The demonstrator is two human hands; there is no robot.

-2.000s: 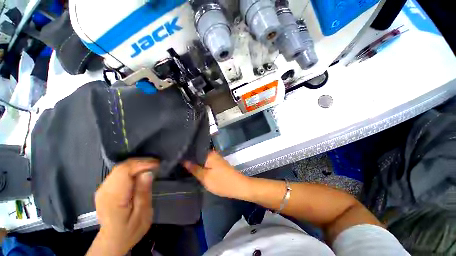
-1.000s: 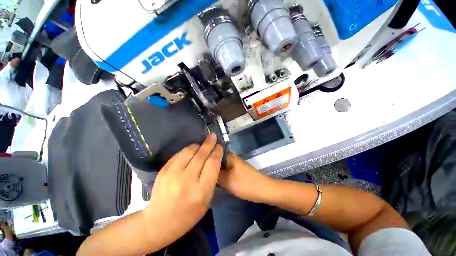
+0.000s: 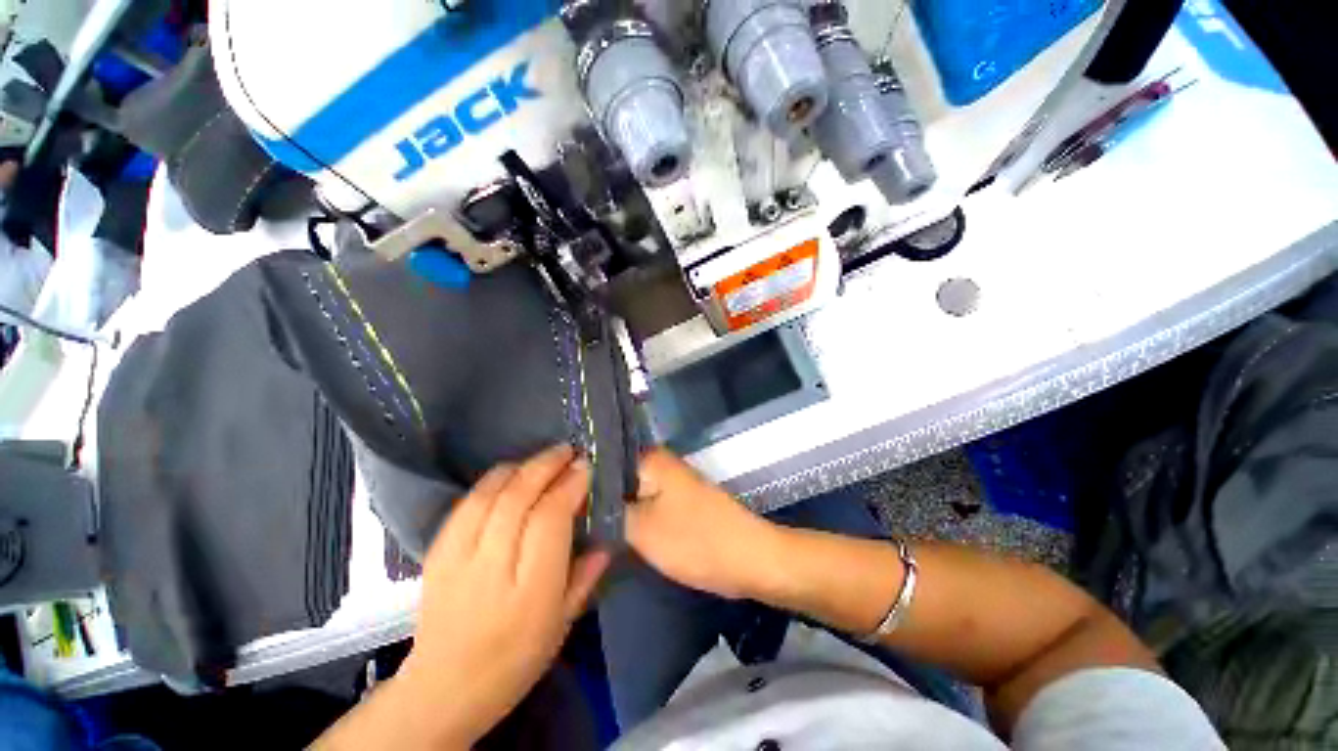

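The dark grey garment panel [image 3: 455, 345] lies under the needle area [image 3: 580, 272] of the overlock machine [image 3: 352, 88]. It has a yellow and bluish stitch line at its left and another running down from the needle area. My left hand [image 3: 506, 580] holds the panel's near edge, fingers on the cloth beside the stitch line. My right hand [image 3: 697, 528] grips the same edge just to the right, its fingertips partly hidden by cloth. A stack of cut panels [image 3: 213, 470] lies left of the panel, layered edges showing.
Grey tension knobs [image 3: 631, 110] and an orange-and-white warning label [image 3: 769, 289] are on the machine. A dark inset plate [image 3: 741, 389] is below the head. Thin tools [image 3: 1115, 125] lie on the table at right. Crumpled grey cloth [image 3: 1262, 455] is low right.
Earlier my left hand was raised at the cloth fold, then near the needle. It is now lower, beside my right hand. The seam between the hands and needle now shows lengthwise.
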